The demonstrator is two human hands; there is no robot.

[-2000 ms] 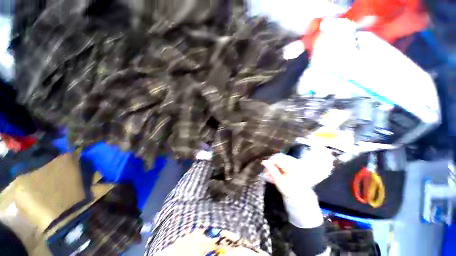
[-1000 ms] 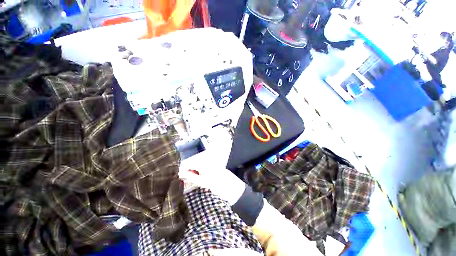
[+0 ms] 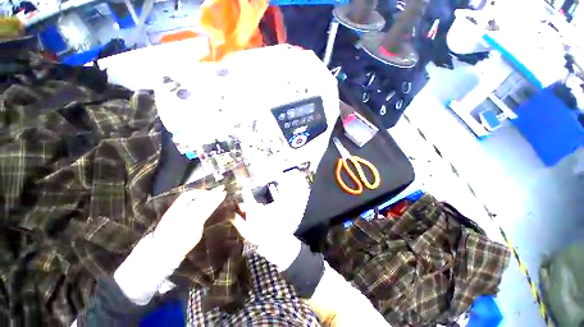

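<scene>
A dark plaid garment (image 3: 77, 185) is heaped at left and runs to the front of the white overlock machine (image 3: 250, 83). Its edge lies near the presser foot and needle area (image 3: 234, 166). My left hand (image 3: 182, 223), overexposed white, lies on the cloth just left of the needle area, fingertips pressing or pinching its edge. My right hand (image 3: 272, 220) is at the front of the machine, just right of the cloth below the needle area. Its fingertips are by the cloth edge; blur and glare hide whether they grip it.
Scissors with orange and yellow loops (image 3: 357, 174) and a small clear box (image 3: 359, 129) lie on the black surface right of the machine. A smaller plaid heap (image 3: 422, 255) is at lower right over a blue bin (image 3: 486, 313). Thread cones (image 3: 394, 48) stand behind.
My left hand has come into view and onto the cloth. My right hand has moved up near the needle area. The view has swung from the garment heap to the machine, and the cloth edge has moved in.
</scene>
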